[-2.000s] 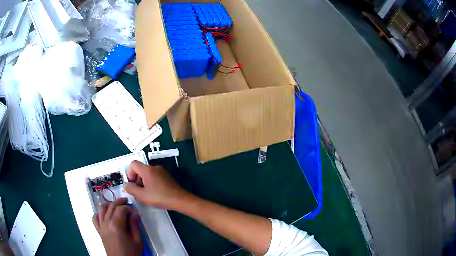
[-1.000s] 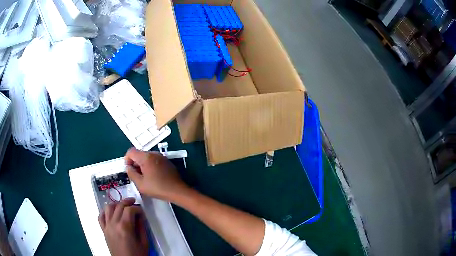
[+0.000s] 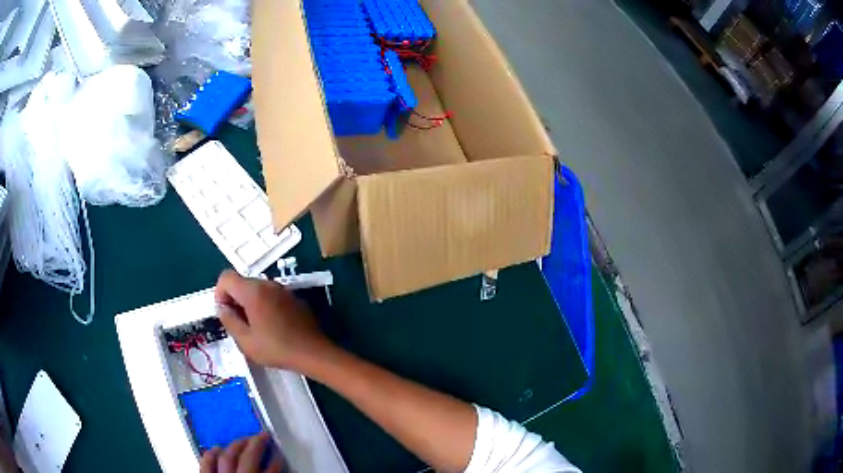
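The white housing (image 3: 137, 344) lies on the dark green bench at the lower left, its compartment open upward. A blue battery pack (image 3: 220, 414) lies in the compartment. A dark circuit board (image 3: 192, 334) is at the far end, with looped red leads between it and the pack. My right hand (image 3: 268, 319) is over the housing's far right edge, fingers curled; whether it holds anything is hidden. My left hand (image 3: 242, 455) is at the near end of the pack, fingertips on or beside it, cut off by the bottom edge.
A loose ribbed white cover (image 3: 236, 205) and a small white bracket (image 3: 305, 279) lie beyond the housing. An open carton (image 3: 458, 226) holds blue packs. White cable bundles (image 3: 42, 185), clear bags and another blue pack (image 3: 214, 102) are at the left. A blue crate (image 3: 571, 277) is behind the carton.
My left hand has moved back toward me, uncovering the blue pack in the compartment. My right hand stays near the housing's far edge. The whole view has shifted slightly.
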